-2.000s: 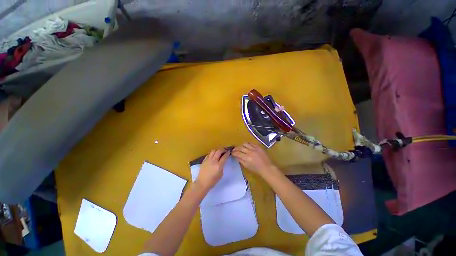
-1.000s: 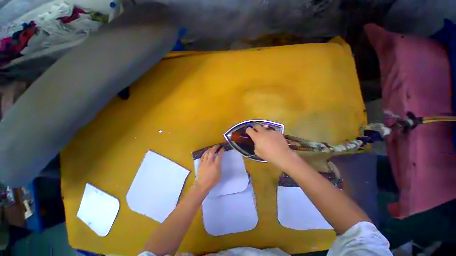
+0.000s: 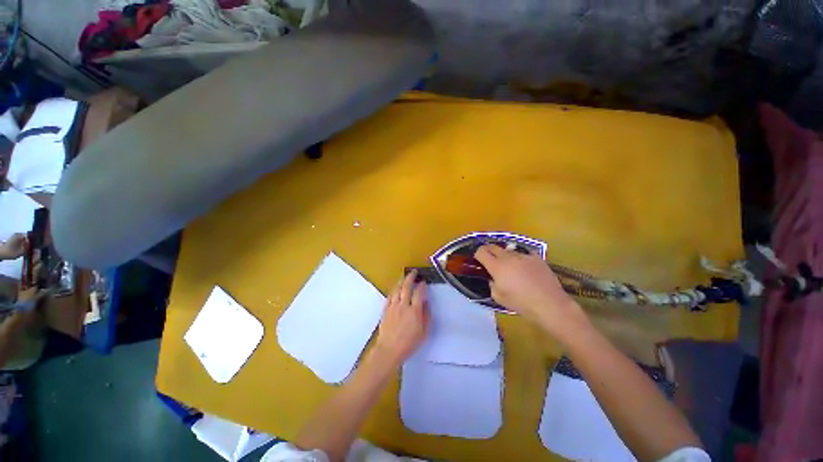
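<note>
The steam iron (image 3: 465,263) lies on the dark top hem of a pocket piece (image 3: 460,336), its tip pointing left. My right hand (image 3: 516,278) is shut on its handle. My left hand (image 3: 405,318) presses with spread fingers on the left end of the dark hem, close to the iron's tip. A second white piece (image 3: 451,400) shows below the pocket piece, partly covered by it. A larger white piece (image 3: 330,316) and a smaller white piece (image 3: 224,335) lie to the left. Another pocket piece (image 3: 577,417) with a dark band lies at the right, partly under my right forearm.
A long grey sleeve board (image 3: 244,135) hangs over the left of the yellow table (image 3: 487,162). The wrapped iron hose (image 3: 632,294) runs right. A dark pad (image 3: 708,374) lies at the right corner. At the far left, another person's hand (image 3: 13,246) shows beside white pieces.
My right hand has gone from the fabric to the iron and brought it down onto the hem. My left hand has stayed on the hem. The view has shifted to the left.
</note>
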